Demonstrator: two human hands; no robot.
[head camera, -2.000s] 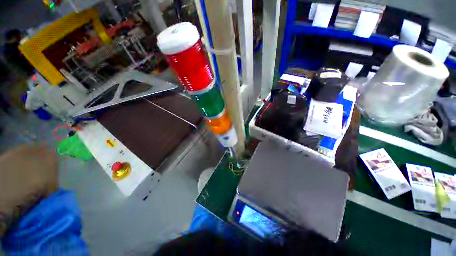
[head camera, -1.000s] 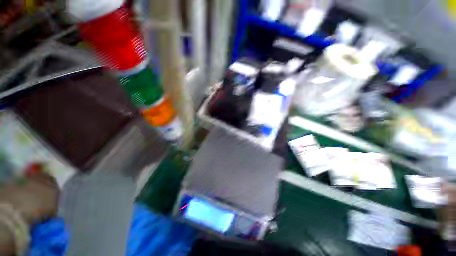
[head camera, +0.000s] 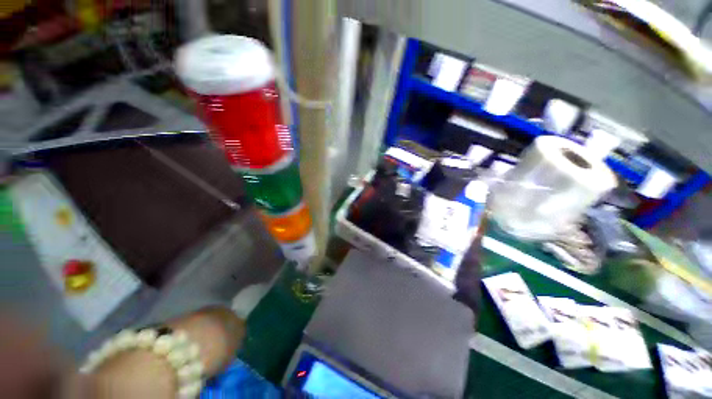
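Observation:
My left hand (head camera: 35, 351) is a blurred skin-coloured shape at the lower left edge, partly cut off. A pale beaded bracelet (head camera: 148, 347) is on the wrist and a blue sleeve (head camera: 243, 382) shows at the bottom. I cannot tell whether the hand holds anything. My right hand is out of view. The bench scale (head camera: 394, 319) has a bare grey plate and a lit blue display, cut off below. Several white printed packs (head camera: 517, 310) lie on the green conveyor to its right, some overlapping.
A parts tray (head camera: 398, 253) with black items and a label card stands behind the scale. The signal tower (head camera: 254, 128) rises left of it. Further left are the brown infeed belt (head camera: 148, 195) and the emergency stop (head camera: 78, 277). A film roll (head camera: 546, 187) stands behind the conveyor.
The view has swung about. The beaded wrist has moved right, with the hand still at the left edge. The hand-like shape at the right edge one second ago is gone. The scale plate stays bare.

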